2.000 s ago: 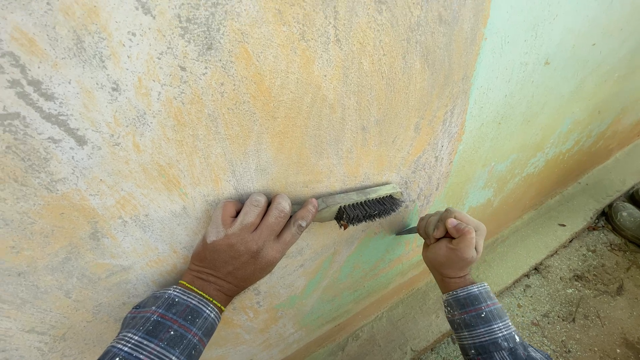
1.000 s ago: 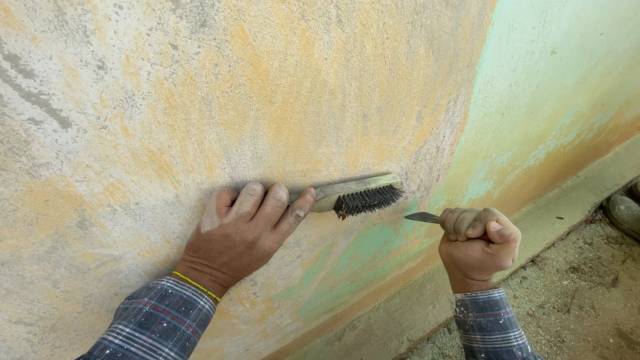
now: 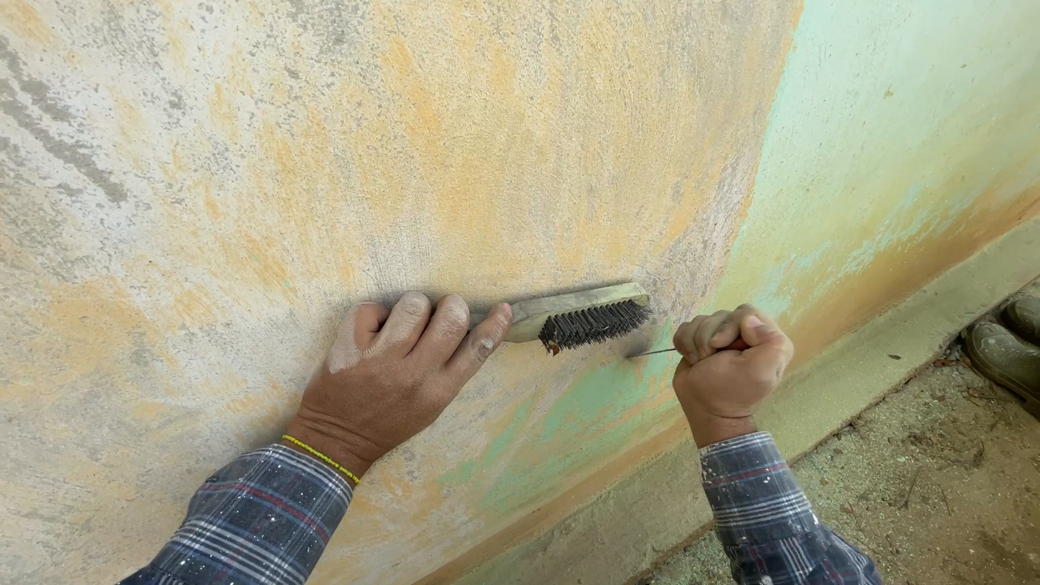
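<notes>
My left hand (image 3: 394,366) grips the handle of a wire brush (image 3: 581,315) with a wooden body, held level close against the painted wall (image 3: 455,162). Its dark bristles point down and have a small brown bit caught at their near end. To the right, my right hand (image 3: 730,353) is closed around a thin-bladed scraper (image 3: 654,352); the fist hides most of its handle. The blade's tip points left, at the wall just below the bristles, beside a patch of green paint (image 3: 601,394). Whether the tip touches the wall is hard to tell.
A concrete ledge (image 3: 861,366) runs along the wall's foot. Beyond it lies dusty ground (image 3: 918,479) strewn with paint flakes and twigs. A pair of dark boots (image 3: 1003,357) is at the right edge. Smoother pale green paint (image 3: 861,138) covers the wall's right part.
My right hand with the scraper moved right and away from the brush, then came back left toward the wall. The left hand still holds the brush in about the same place.
</notes>
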